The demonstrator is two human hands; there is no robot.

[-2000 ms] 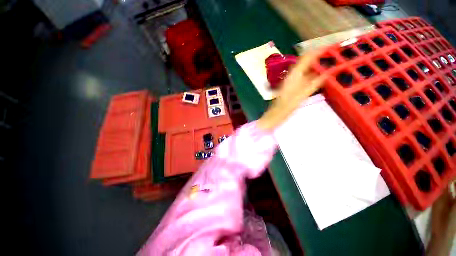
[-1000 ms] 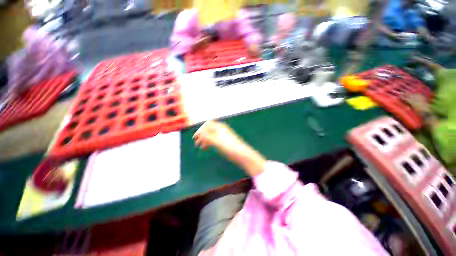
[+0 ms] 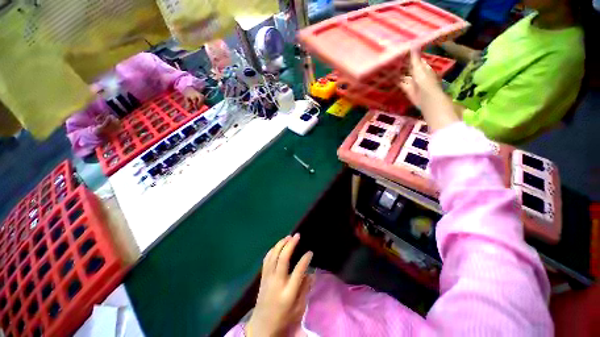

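My right hand (image 3: 421, 82) is stretched out to the upper right, its fingers at the near edge of a salmon-red tray (image 3: 385, 33). The tray is raised and tilted, with wide shallow compartments that look empty. My left hand (image 3: 283, 286) is low in the middle by the bench's front edge, fingers spread, with nothing seen in it. A pale pinkish tray (image 3: 388, 166) below my right arm holds rows of white devices with dark screens (image 3: 533, 183). My right sleeve covers part of it.
A large red compartment tray (image 3: 85, 227) with dark watch bodies lies at left by white paper (image 3: 112, 319). A white sheet (image 3: 197, 191) bears rows of small black units. A white box (image 3: 303, 118) and yellow label (image 3: 339, 107) lie beyond. Workers in pink (image 3: 141, 85) and green (image 3: 526, 79) sit nearby.
The view has swung right. My right hand has moved from over the green bench to the raised salmon-red tray. My left hand has come into view low in the middle.
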